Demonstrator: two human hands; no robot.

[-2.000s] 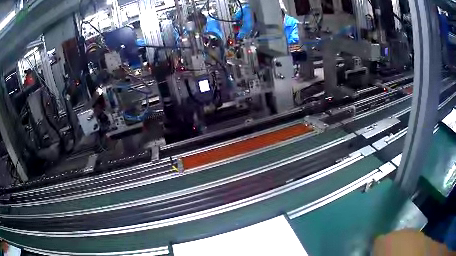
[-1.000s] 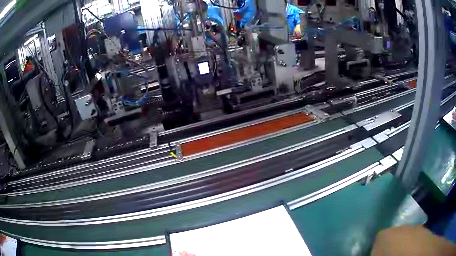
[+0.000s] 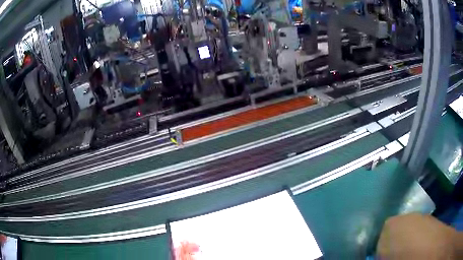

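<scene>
A bright white tray or light pad (image 3: 243, 228) with a thin dark rim lies at the bottom centre, cut off by the lower edge. A small heap of orange-red grains (image 3: 187, 250) shows on its lower left part. A blurred, rounded, skin-coloured shape (image 3: 419, 237) at the bottom right looks like my right hand, cut off by the picture's edge. It is apart from the tray, and its fingers and anything in them cannot be made out. My left hand is not in view.
The green worktop (image 3: 345, 218) lies right of the tray. A grey upright post (image 3: 426, 86) stands at right. Conveyor rails with an orange-red strip (image 3: 249, 118) run across behind, with machines beyond. Another white surface (image 3: 8, 248) shows at bottom left, and blue cloth at the right edge.
The view has tilted down slightly, so the rails and tray stand higher in the picture and the orange-red heap has come into view. The blurred shape at right shows slightly higher.
</scene>
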